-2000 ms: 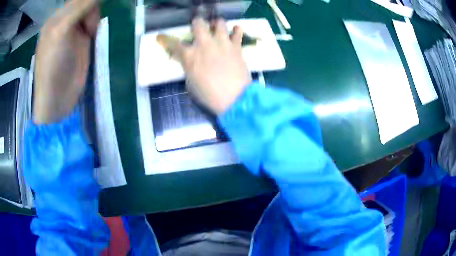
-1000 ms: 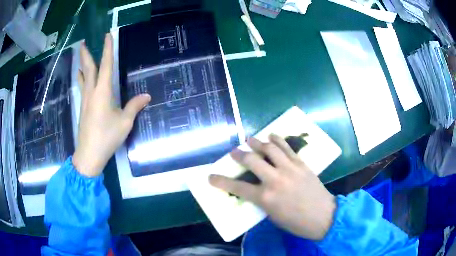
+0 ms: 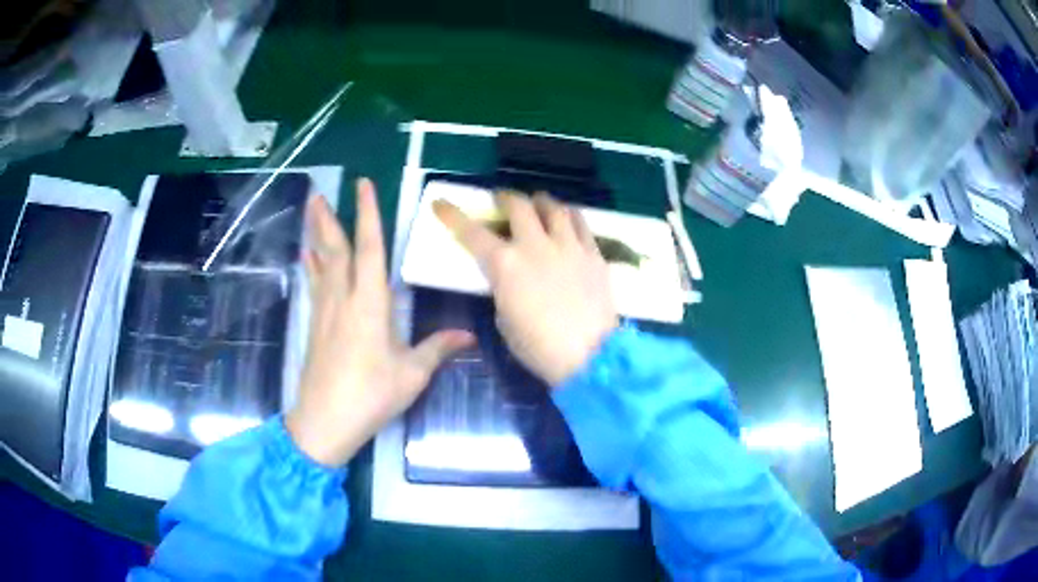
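Observation:
A dark glossy tablet [image 3: 467, 426] lies front up on a white foam sleeve [image 3: 512, 506], inside a white tape frame [image 3: 415, 154]. My right hand [image 3: 546, 284] lies flat on a white smoothing board [image 3: 655, 273], which is across the tablet's upper part; its fingers cover the board's dark middle patch. My left hand [image 3: 359, 341] is spread with nothing in it, at the tablet's left edge, thumb over the tablet. A black block [image 3: 546, 159] sits at the frame's top edge. A second dark tablet [image 3: 199, 364] lies on a sleeve to the left.
A grey tablet [image 3: 51, 296] lies on stacked sleeves at far left. A metal post [image 3: 211, 85] stands at the upper left. Whitish liner sheets [image 3: 871, 387] lie right, beside a stack [image 3: 1002, 364]. Printed bottles or boxes [image 3: 728, 171] stand upper right.
The view has shifted, showing more of the far bench. The board has gone from the tablet's lower right corner onto its upper part under my right hand. My left hand stays at the left edge.

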